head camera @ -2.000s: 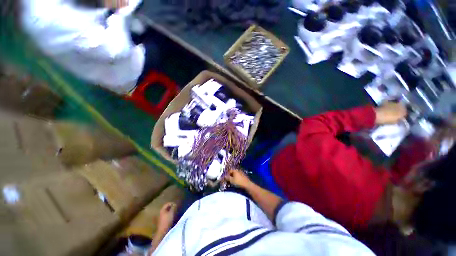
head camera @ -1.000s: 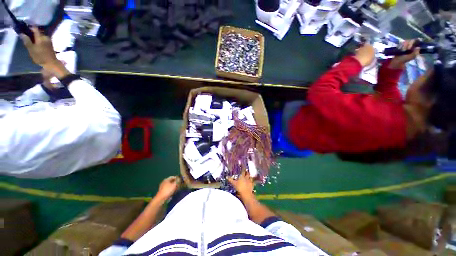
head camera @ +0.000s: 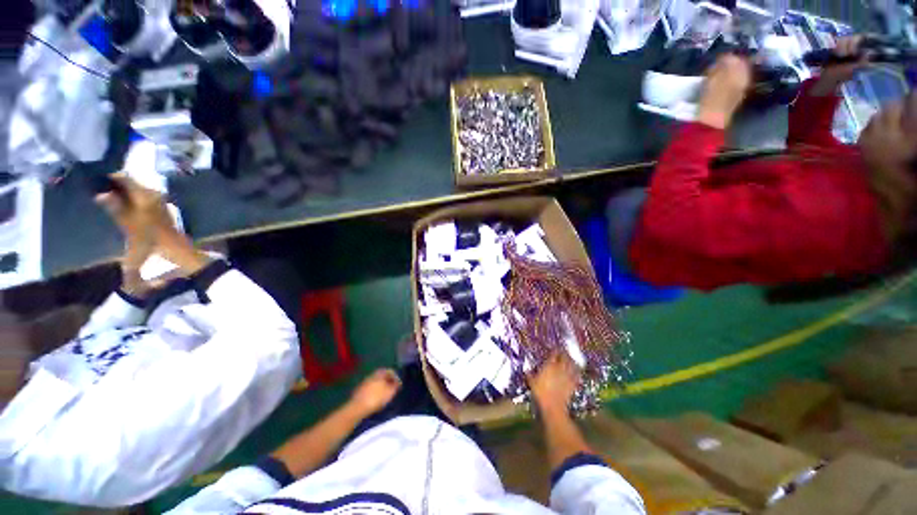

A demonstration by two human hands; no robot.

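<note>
An open brown carton [head camera: 430, 347] stands in front of me, filled with white and black parts [head camera: 465, 302]. A reddish-purple wire harness bundle [head camera: 558, 302] lies over its right side, with small silvery ends hanging over the near right rim. My right hand [head camera: 554, 382] is at the near end of the bundle; its fingers are blurred, and I cannot tell whether they grip the wires. My left hand [head camera: 376, 390] is outside the carton at its near left, fingers curled, with no thing visible in it.
A dark green bench [head camera: 382, 171] crosses behind the carton, bearing a shallow tray of small metal parts [head camera: 500, 131], dark pads [head camera: 312, 121] and white units. A person in white sits left, one in red right. Red and blue stools stand beside the carton. More cartons [head camera: 694, 453] lie behind me.
The view has swung, and the carton now appears farther right. My right hand stays at the wire ends. My left hand remains outside the carton, now a little away from its rim.
</note>
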